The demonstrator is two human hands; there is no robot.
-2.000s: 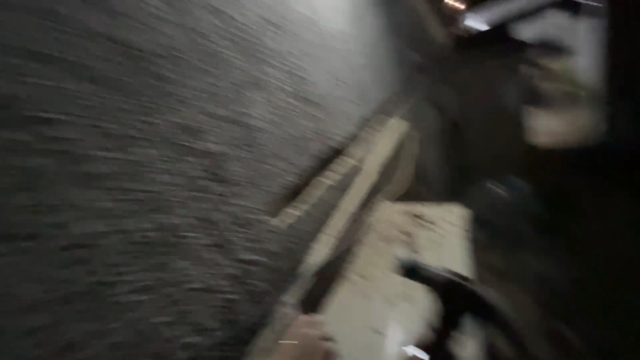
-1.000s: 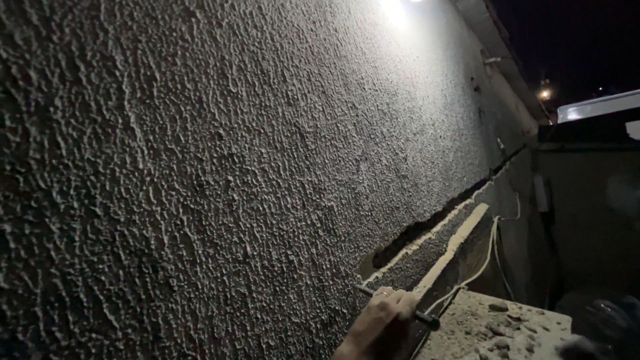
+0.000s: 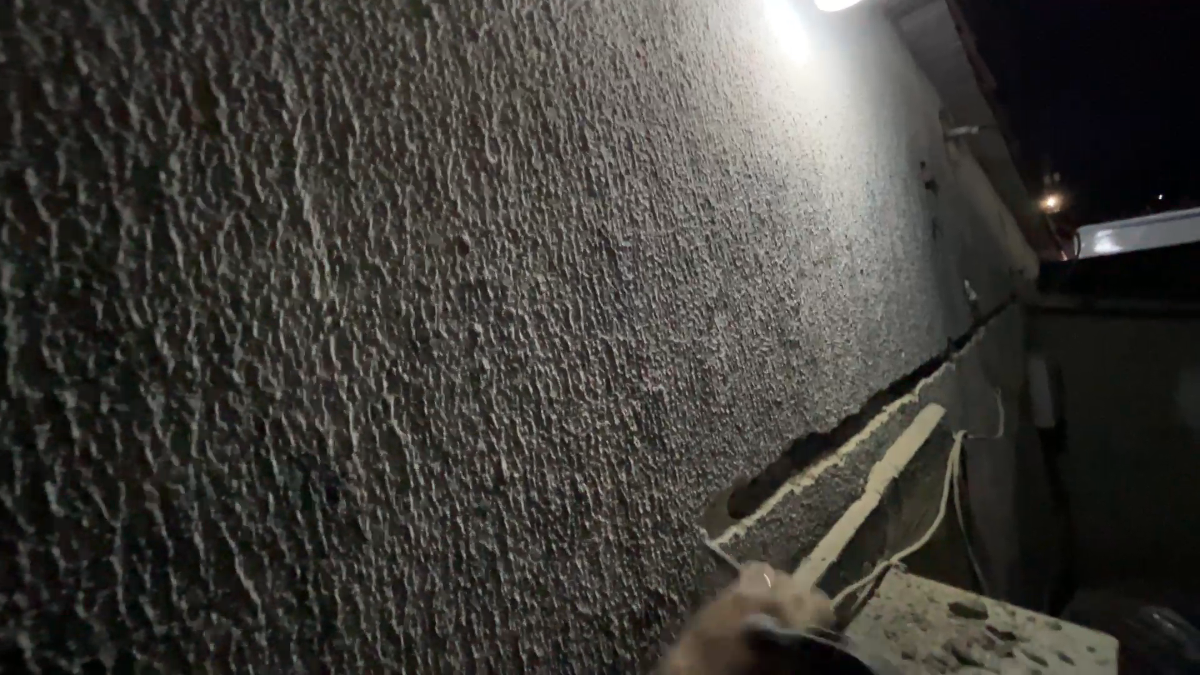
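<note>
My left hand, blurred at the bottom edge, is closed around a thin metal chisel. The chisel's tip rests at the near end of a rough groove cut in the textured wall. A dark, blurred object, perhaps a hammer head, covers the lower part of the hand. My right hand is not in view.
A pale strip runs below the groove, with a light cable hanging beside it. Rubble lies on a pale board at bottom right. A bright lamp shines at the top, under the eave.
The dark blurred object has come in over my left hand, which still holds the chisel at the groove's near end. The view has swung strongly since the earliest frame.
</note>
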